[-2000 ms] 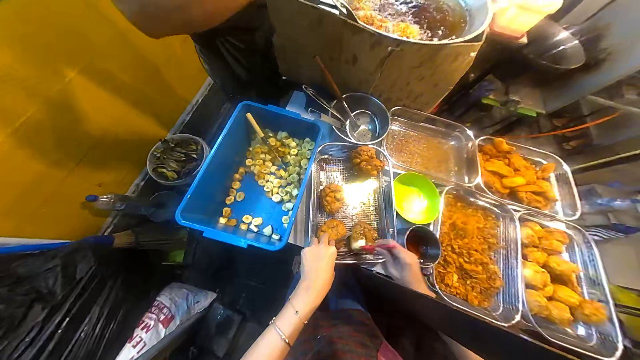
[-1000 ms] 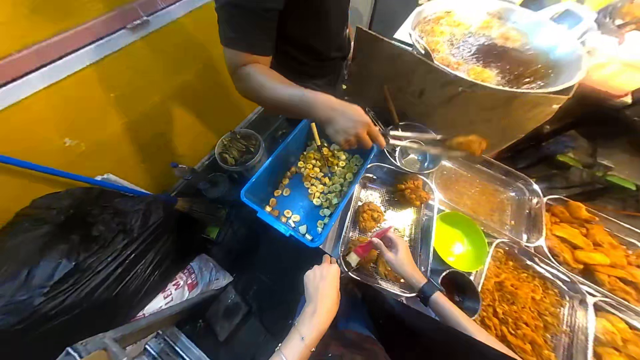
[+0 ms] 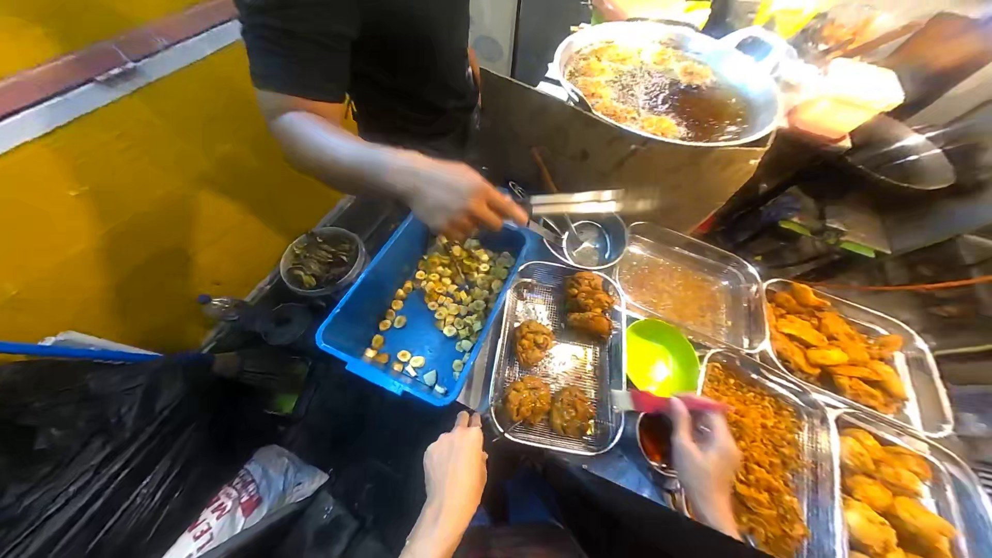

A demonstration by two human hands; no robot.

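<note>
My right hand [image 3: 701, 457] grips a brush with a red handle [image 3: 674, 403], its pale end over the right rim of a metal mesh tray [image 3: 500, 403]. Just below that hand's brush is a small bowl of dark sauce [image 3: 656, 440]. Several brown fried pieces lie in the tray, among them a round one [image 3: 534, 342] and a lower right one [image 3: 572, 411]. My left hand [image 3: 457, 465] is near the tray's lower left corner, fingers curled together; whether it holds anything cannot be told. A green bowl [image 3: 661, 356] stands right of the tray.
A blue basin [image 3: 353, 341] holds sliced pieces. A co-worker's hand [image 3: 465, 198] holds blurred metal tongs [image 3: 573, 203] above it. Behind stands a large pan of bubbling oil [image 3: 666, 85]. Trays of fried food [image 3: 763, 465] fill the right; a black plastic bag [image 3: 101, 457] lies left.
My right hand with the brush has moved right, off the fried pieces toward the sauce bowl. The co-worker's tongs held a fried piece one second ago; another piece now lies at the tray's upper right.
</note>
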